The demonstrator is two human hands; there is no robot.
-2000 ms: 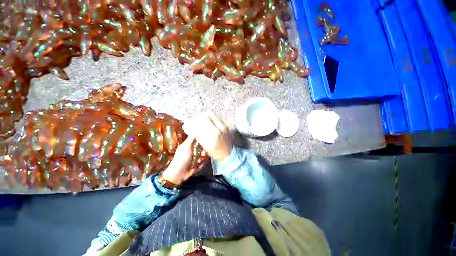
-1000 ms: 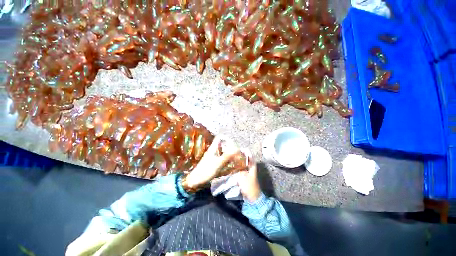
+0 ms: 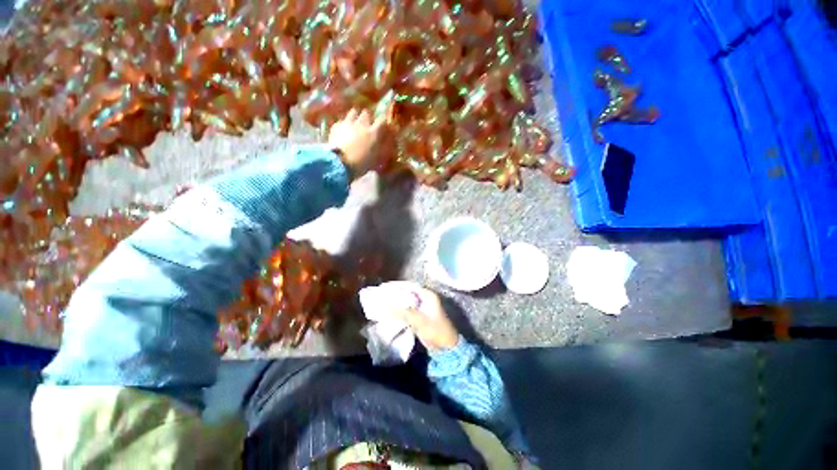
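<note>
My left hand [image 3: 360,139] is stretched out to the near edge of the far pile [image 3: 229,64] of glossy reddish-brown moulded pieces. Its fingertips touch the pieces; whether they grip one I cannot tell. My right hand [image 3: 429,321] holds a crumpled white cloth [image 3: 390,317] above the table's front edge. The near pile [image 3: 286,289] lies left of the right hand, partly hidden by my left sleeve. A round open white tub [image 3: 466,254] stands right of the hands.
A flat white disc [image 3: 525,268] lies beside the tub, with a white wad [image 3: 600,278] further right on the grey speckled table [image 3: 675,294]. A blue tray [image 3: 684,174] holds a few brown pieces and a dark flat rectangle [image 3: 618,177]. More blue crates [image 3: 780,165] stand behind it.
My left hand has left the right hand and moved forward to the far pile, its sleeve now crossing the near pile. The right hand keeps the cloth. The camera view has also shifted.
</note>
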